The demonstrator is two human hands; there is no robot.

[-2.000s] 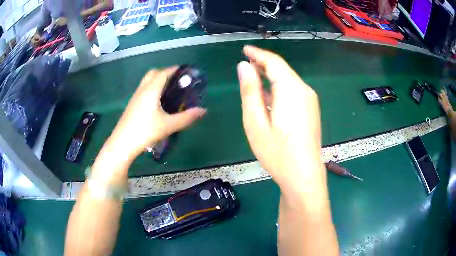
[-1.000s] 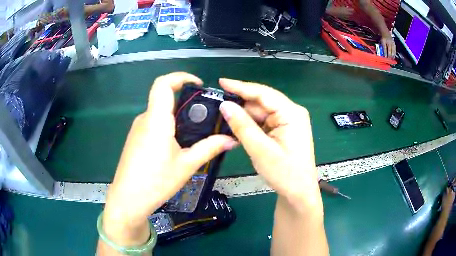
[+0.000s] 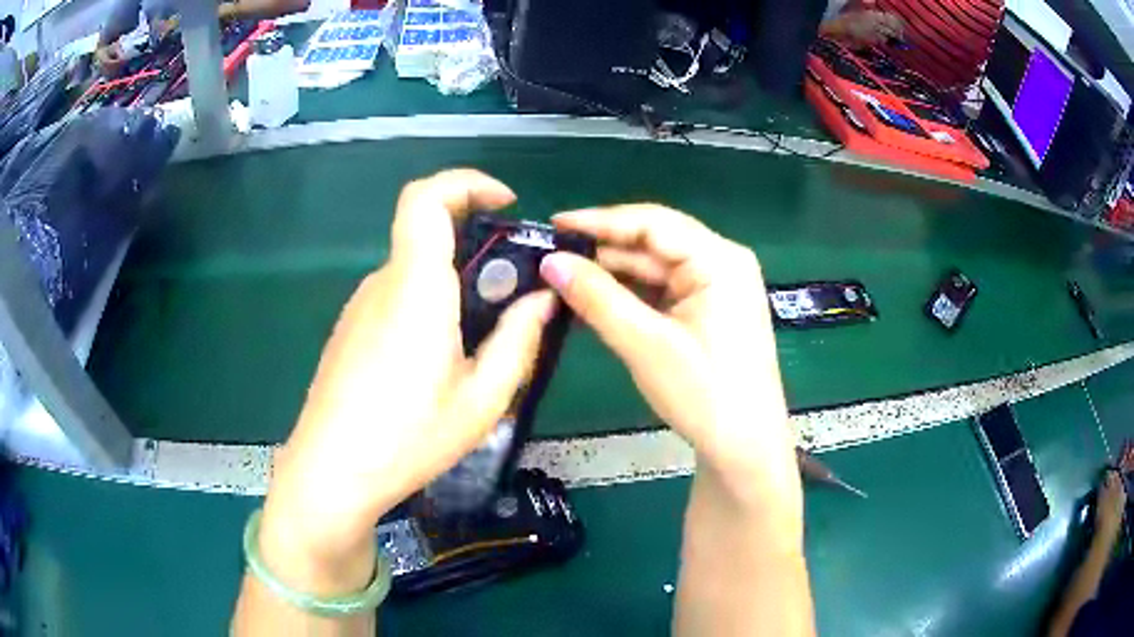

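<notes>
A black phone housing (image 3: 499, 280) with a round silver-grey disc, a red wire and a pale strip at its top edge is held tilted above the rail. My left hand (image 3: 398, 336) grips its left side, thumb across the back beside the disc. My right hand (image 3: 672, 311) pinches the top right corner with thumb and fingers; whether a small part is between them is hidden. The housing's lower end is blurred. Stacked black housings (image 3: 547, 520) lie on the near bench below, partly covered by my left hand and the held housing.
A worn metal rail (image 3: 622, 460) divides bench and belt. More phones (image 3: 823, 304) lie on the belt at right. A slim pointed tool (image 3: 823, 473) and a dark slab (image 3: 1014, 468) lie right. Red trays (image 3: 889, 125), a monitor and other people's hands and arms are around.
From one second ago, my left thumb has moved up along the housing towards my right thumb. The phones on the belt have shifted left, and the one at far left is out of view.
</notes>
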